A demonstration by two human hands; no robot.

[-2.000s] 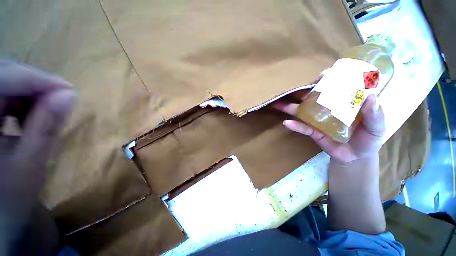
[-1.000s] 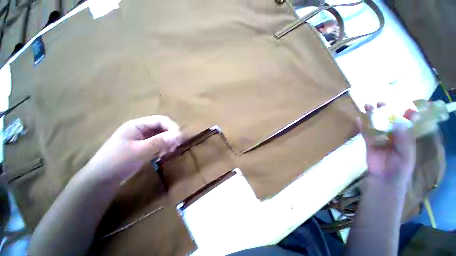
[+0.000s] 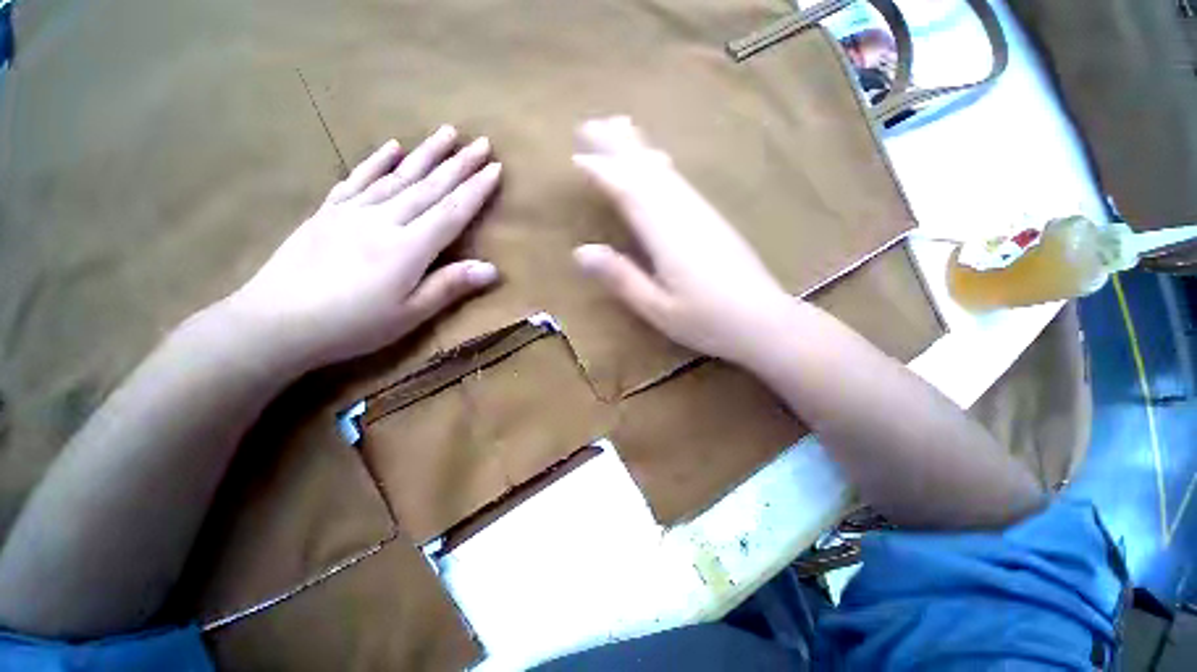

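A large brown bag body panel (image 3: 551, 66) lies flat on the white table. My left hand (image 3: 381, 256) lies flat on it, fingers spread, above the corner notch (image 3: 460, 433). My right hand (image 3: 670, 243) is over the panel to the right, slightly blurred, holding nothing, thumb apart from the fingers. A matching lower panel layer (image 3: 715, 446) shows under the upper one. The glue bottle (image 3: 1030, 272) lies on its side at the table's right edge, amber liquid inside, pale nozzle pointing right, touched by neither hand.
A bag handle (image 3: 965, 99) loops off the panel's top right. The white table (image 3: 565, 565) shows through the near notch, with yellowish tape (image 3: 715, 571) at its near edge. Brown material (image 3: 1057, 394) hangs over the right edge. The floor (image 3: 1142, 433) has yellow lines.
My right hand has let go of the glue bottle, left it at the right edge and moved left over the panel. My left hand has come down flat on the panel.
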